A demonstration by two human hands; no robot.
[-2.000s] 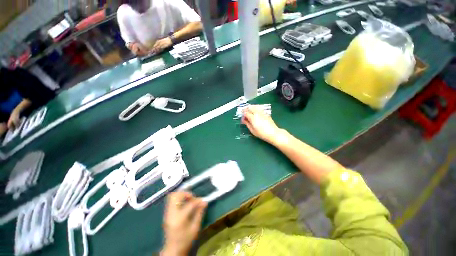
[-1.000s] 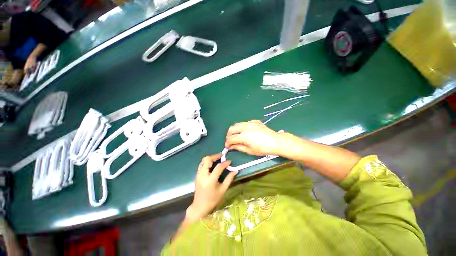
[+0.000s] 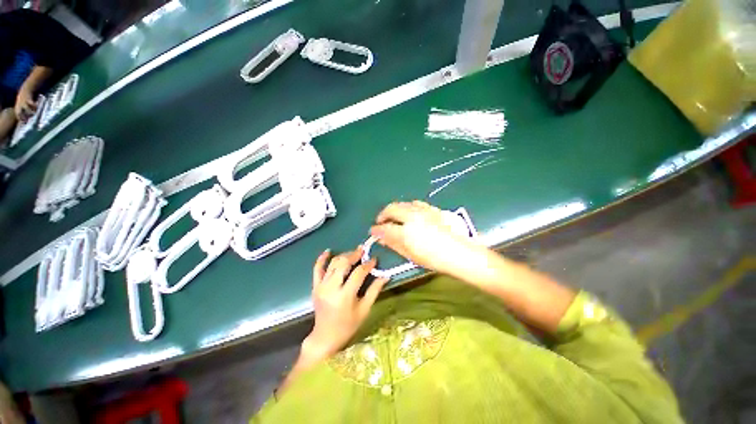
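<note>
A white loop-shaped housing (image 3: 396,270) lies at the table's front edge, its rounded end towards the left and its other end showing beyond my right hand. My left hand (image 3: 340,291) has its fingertips at the rounded end. My right hand (image 3: 410,233) lies over the housing, fingers on its upper left rim, hiding its middle. Whether a thin wire is in my fingers cannot be told. A pile of thin white lead wires (image 3: 467,125) lies beyond my right hand, with several loose ones nearer.
Overlapping housings (image 3: 286,236) lie left of my hands, with nested stacks (image 3: 70,277) further left. Two housings (image 3: 338,56) lie beyond the pale rail. A black fan (image 3: 572,62) and a yellow-filled bag (image 3: 700,66) stand right. A person's hand (image 3: 26,104) is at far left.
My right hand has left the wire pile, and both hands have come together on the housing at the table edge. Several wires now lie apart from the pile. The view has shifted.
</note>
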